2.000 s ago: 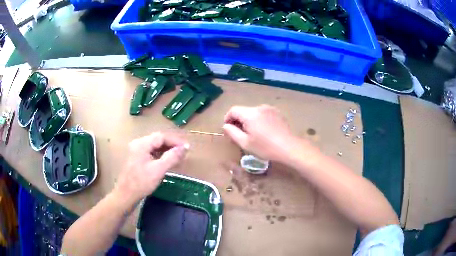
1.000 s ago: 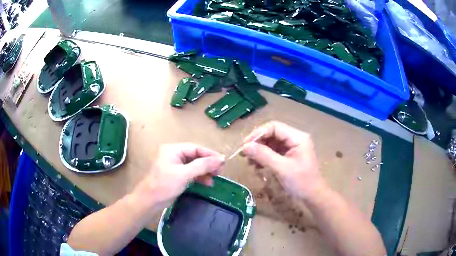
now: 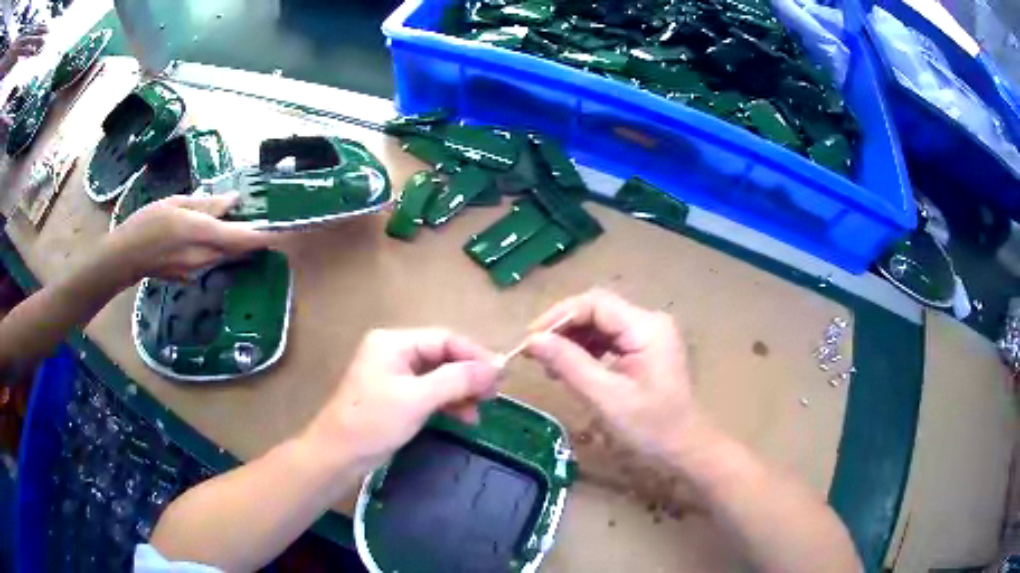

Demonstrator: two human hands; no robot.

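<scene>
A thin pale stick (image 3: 517, 350) spans between my two hands above the near housing. My right hand (image 3: 626, 364) pinches its upper end. My left hand (image 3: 419, 392) has its fingertips together at its lower end; whatever lies between them is too small to tell. The glossy green housing (image 3: 550, 517) with silver rim and dark recessed middle lies on the cardboard below my hands, its upper edge partly covered by my left hand. The white cup is not visible.
Another person's hand (image 3: 185, 237) holds a green housing (image 3: 324, 193) over the housings at left. Loose green panels (image 3: 520, 237) lie below the blue bin (image 3: 660, 151). Small silver bits (image 3: 830, 345) lie at right. A blue lower bin (image 3: 39, 448) stands at lower left.
The stick, earlier held only by my right hand, is now between both hands over the housing. Another person's hand has come in from the left with a housing. The view has shifted.
</scene>
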